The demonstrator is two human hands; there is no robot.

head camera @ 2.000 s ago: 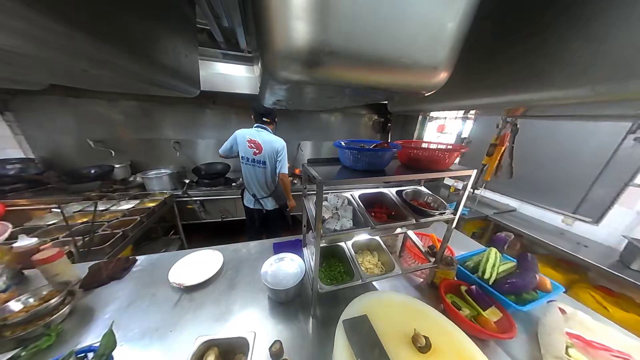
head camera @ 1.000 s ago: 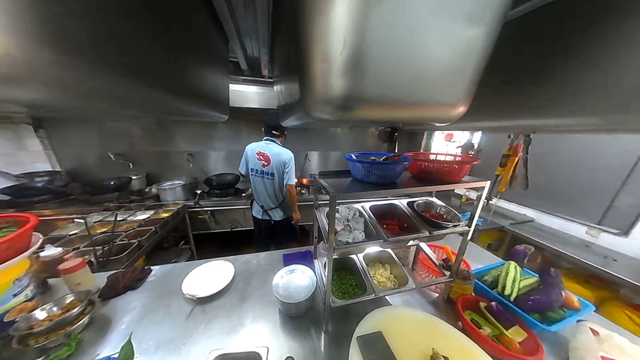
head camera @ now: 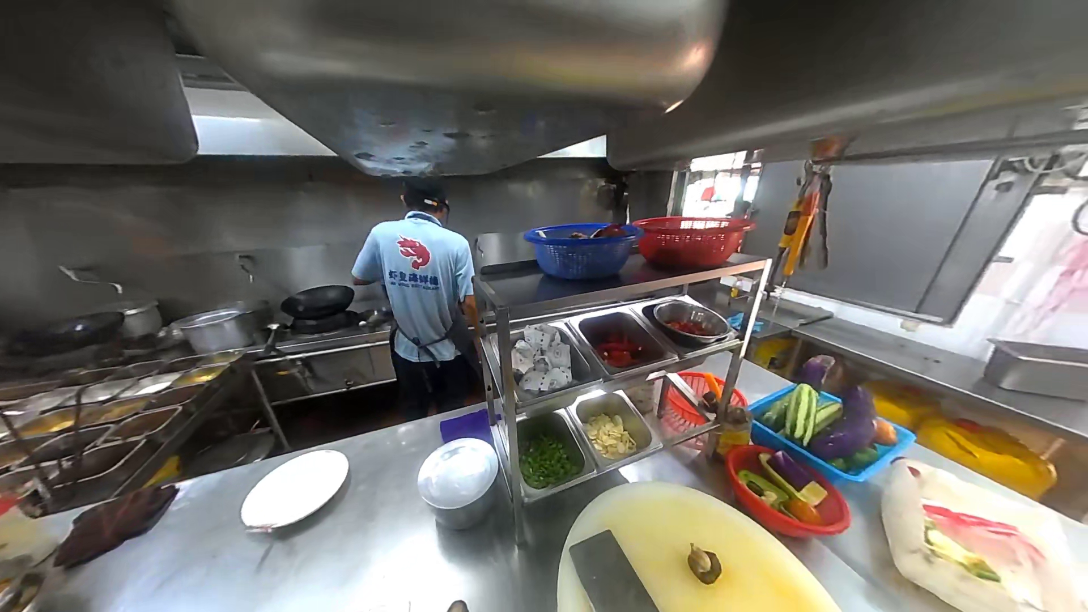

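Neither of my hands is in view. Nearest to me lies a round yellowish cutting board (head camera: 697,561), cut off by the bottom edge. On it rest a broad cleaver blade (head camera: 610,571), its handle out of view, and a small brown food piece (head camera: 704,563). Left of the board stand a lidded metal pot (head camera: 457,483) and an empty white oval plate (head camera: 296,489). Behind the board, a metal rack holds steel pans of chopped greens (head camera: 548,459), sliced garlic (head camera: 609,435) and red peppers (head camera: 619,350).
A red bowl of cut vegetables (head camera: 789,491), a blue basket (head camera: 831,432) with eggplant and a plastic bag (head camera: 977,540) stand right. Blue (head camera: 583,253) and red (head camera: 693,244) colanders top the rack. A person (head camera: 421,289) faces the stove beside a wok (head camera: 317,304). Metal hoods hang low overhead.
The view has shifted between frames. The person at the stove stays with their back to me; the arm that was out to the left two seconds ago was lower one second ago.
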